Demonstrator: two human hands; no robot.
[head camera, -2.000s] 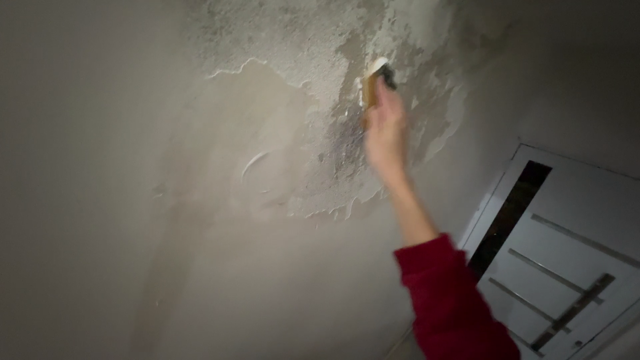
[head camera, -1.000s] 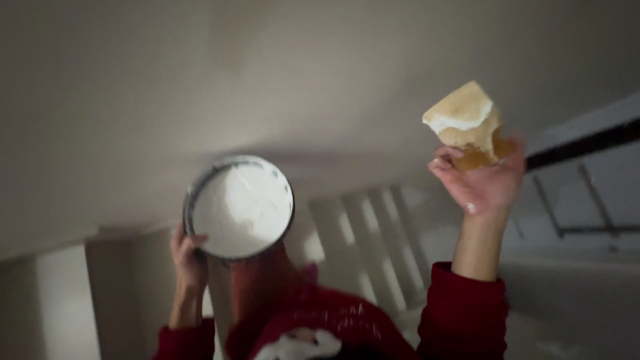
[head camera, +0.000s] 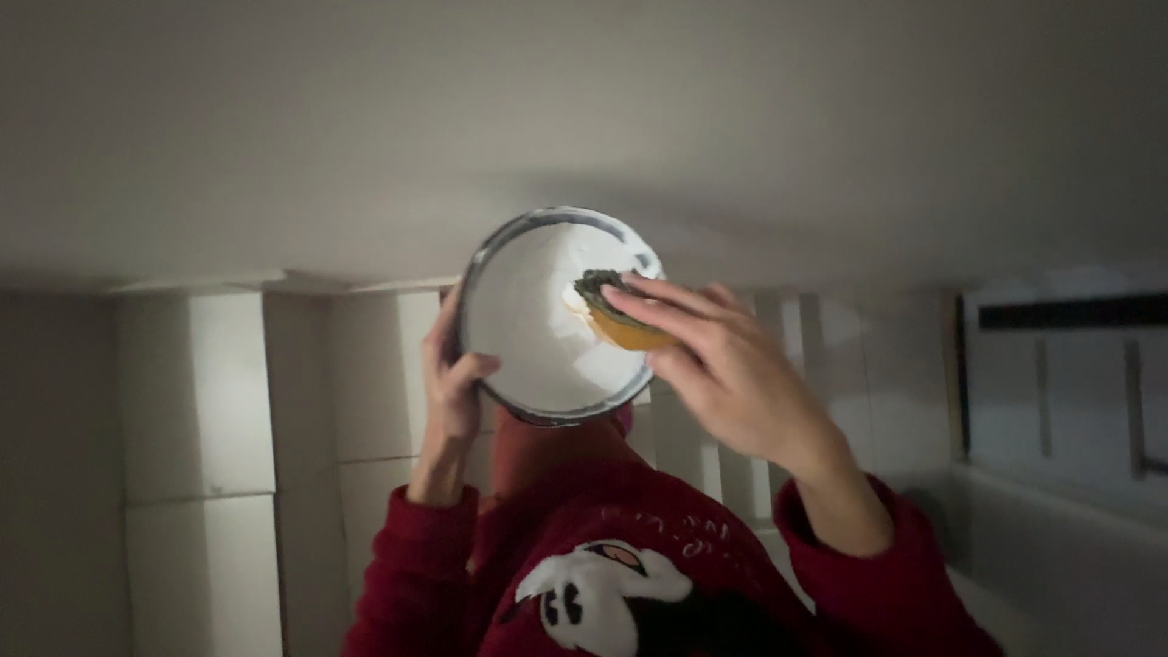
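Observation:
A round bowl or tub (head camera: 520, 319) with a dark rim holds smooth white paste. My left hand (head camera: 452, 392) grips its left side, the thumb over the rim and the fingers behind it. In my right hand (head camera: 730, 365) is a sponge (head camera: 630, 330), yellow with a dark green scouring side. Its tip, with white paste on it, is over the right part of the bowl, at or close to the paste. White smears mark the rim at upper right.
A pale wall (head camera: 584, 100) runs close along the top of the view. Tiled steps (head camera: 201, 392) lie below at left, with more steps behind my right hand. A light door (head camera: 1086, 383) with dark bars stands at far right.
Two seconds ago my right hand was at a patch of peeling wall. One second ago it held the sponge apart from the bowl; now the sponge is over the bowl. The view has swung down.

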